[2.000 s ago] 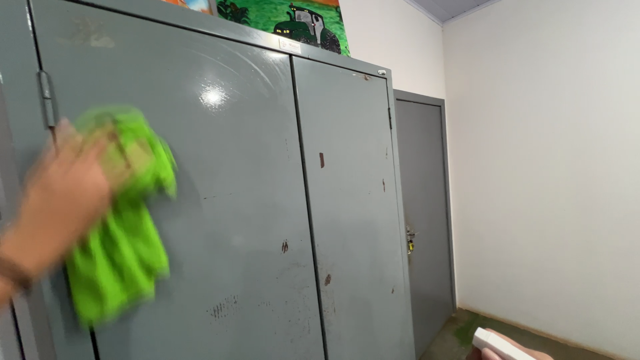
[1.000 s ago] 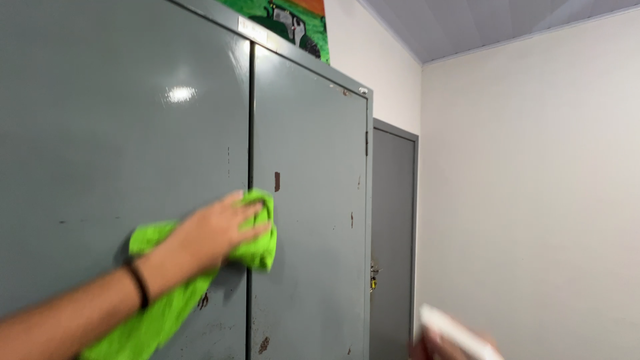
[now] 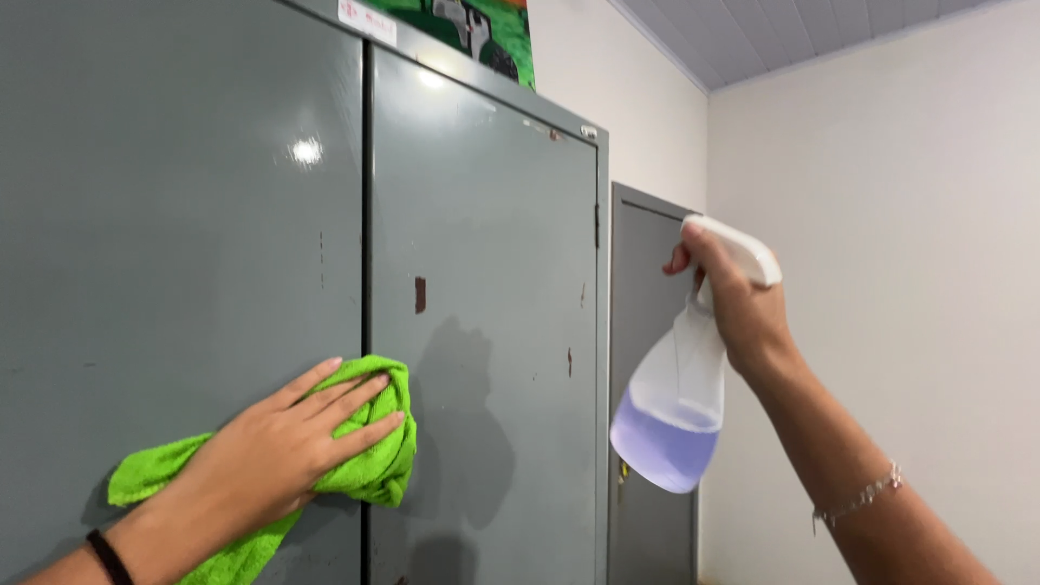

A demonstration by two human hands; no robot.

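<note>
Under my left hand (image 3: 296, 443) a bright green cloth (image 3: 378, 439) is bunched and pressed against the grey metal cabinet (image 3: 487, 244), across the dark gap between two doors. The cloth's loose ends hang behind my wrist. My right hand (image 3: 743, 301) grips the white trigger head of a clear spray bottle (image 3: 670, 406), raised and tilted in front of the grey door and the wall. Purple liquid fills the lower part of the bottle. Its nozzle points left, toward the cabinet. Chipped brown patches mark the cabinet's right door.
A grey door (image 3: 650, 325) with keys (image 3: 624, 471) at its lock stands beyond the cabinet's right edge. A pale wall (image 3: 877, 203) is on the right. On the cabinet's top stands a painted picture (image 3: 496, 41); a label (image 3: 367, 20) with writing is on its upper edge.
My left hand with the green cloth has moved right from the left door's hinge side to the gap. My right hand has risen, bringing the spray bottle into full view.
</note>
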